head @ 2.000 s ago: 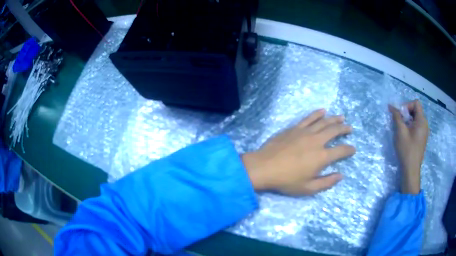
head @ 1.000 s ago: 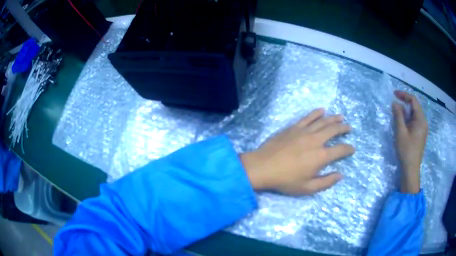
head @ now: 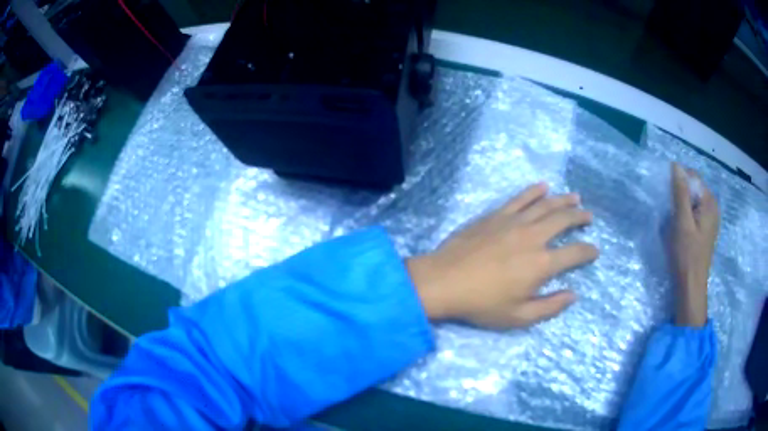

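Observation:
Bubble wrap sheets (head: 337, 202), clear and silvery, overlap flat on the bench. My left hand (head: 509, 265) lies palm down on them, fingers spread, holding nothing. My right hand (head: 695, 223) is near the right end, its fingers pinching a raised, crumpled bit of the bubble wrap; the exact grip is partly hidden. A black device housing (head: 312, 126) stands on the wrap left of my hands, touched by neither. A small round black knob (head: 420, 77) is at its right side.
White thin strands (head: 46, 181) fan out at the left end by a blue object (head: 44, 93). Another dark housing (head: 114, 42) with a red wire stands at the upper left. A pale rail (head: 539, 70) runs along the far side. A dark object (head: 695, 34) is beyond it.
The bubble wrap's far edge near my right hand has shifted towards me, baring green bench beside the rail. My right fingers have closed on the film. My left hand has not moved.

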